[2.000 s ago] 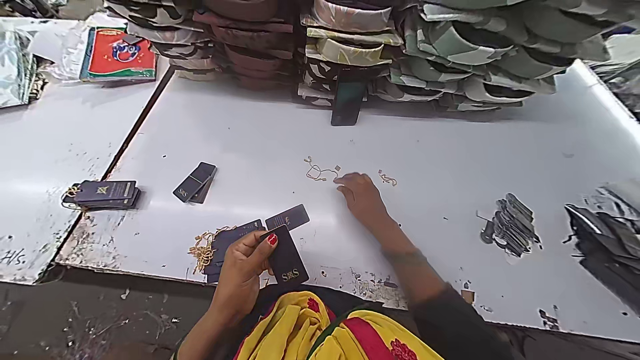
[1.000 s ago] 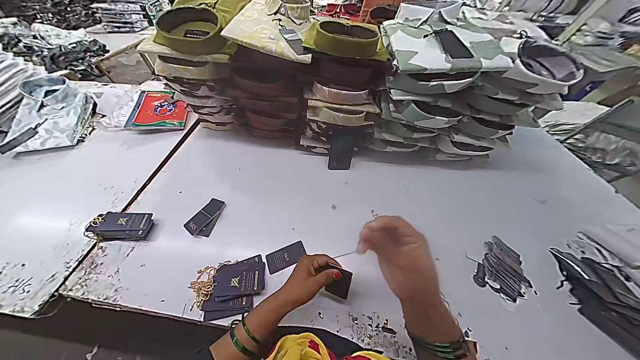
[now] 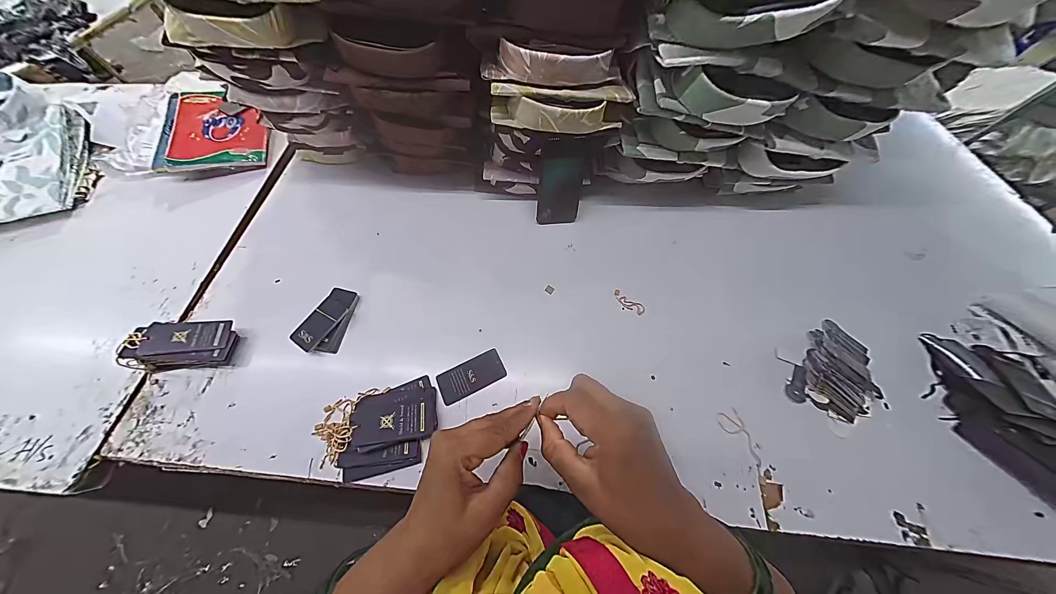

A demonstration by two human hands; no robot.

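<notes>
My left hand (image 3: 478,462) pinches a thin hang tag, seen nearly edge-on, at the table's front edge. Fingertip to fingertip with it, my right hand (image 3: 598,437) pinches a thin string at the tag's top. Left of my hands lies a pile of dark hang tags (image 3: 388,421) with gold strings (image 3: 334,429). A single dark tag (image 3: 471,376) lies just beyond the pile. Farther left are two overlapping dark tags (image 3: 326,320) and a strung stack of tags (image 3: 186,342). A loose gold string (image 3: 629,303) lies beyond my right hand.
Stacks of folded collared shirts (image 3: 561,107) line the back, with a dark phone-like object (image 3: 559,186) leaning there. A red printed packet (image 3: 216,128) lies back left. Small dark tags (image 3: 837,371) and a dark pile (image 3: 990,396) are on the right. A seam (image 3: 239,231) crosses the table.
My right hand has gone from the loose strings on the table to my left hand's fingertips. The tag in my left hand, face visible two seconds ago, is now turned nearly edge-on.
</notes>
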